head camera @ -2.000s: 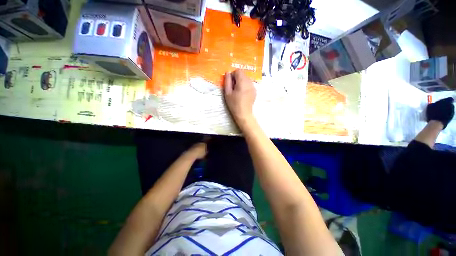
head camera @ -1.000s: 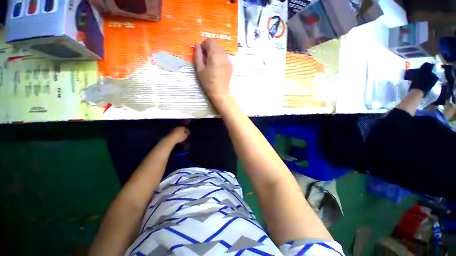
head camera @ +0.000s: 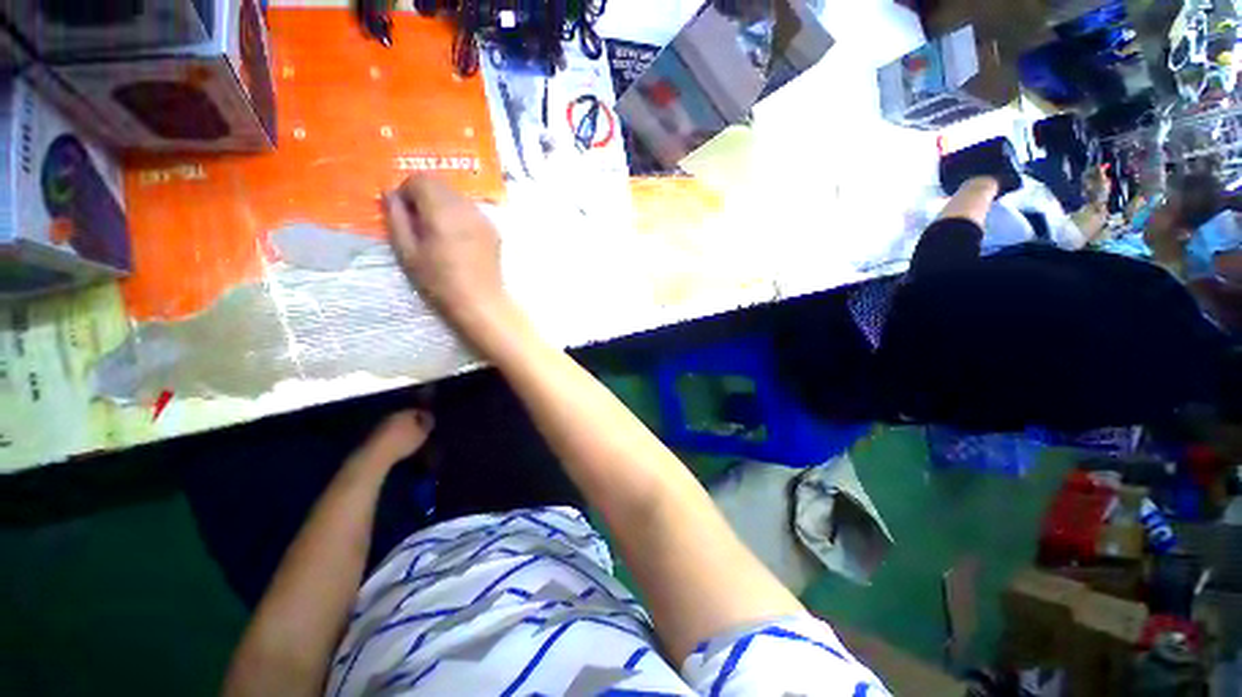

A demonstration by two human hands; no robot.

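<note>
My right hand (head camera: 447, 249) rests on the bench at the edge of the orange sheet (head camera: 375, 123), its fingers curled; I see nothing in it. My left hand (head camera: 402, 433) hangs low in front of my lap below the bench edge, partly dark, and its fingers cannot be made out. Stacked retail boxes (head camera: 170, 95) stand at the left. An open retail box (head camera: 691, 89) lies tilted behind and right of my right hand. Black cables (head camera: 524, 30) lie in a pile at the back.
A coworker in dark clothes (head camera: 1035, 334) with a black glove (head camera: 981, 165) works at the right. Another box (head camera: 940, 82) stands near them. A blue stool (head camera: 722, 402) is under the bench. Cartons (head camera: 1076, 613) and red items are on the green floor at the lower right.
The view has swung to the right, showing more of the coworker, the floor and people beyond. My right hand stays on the bench and my left hand stays low.
</note>
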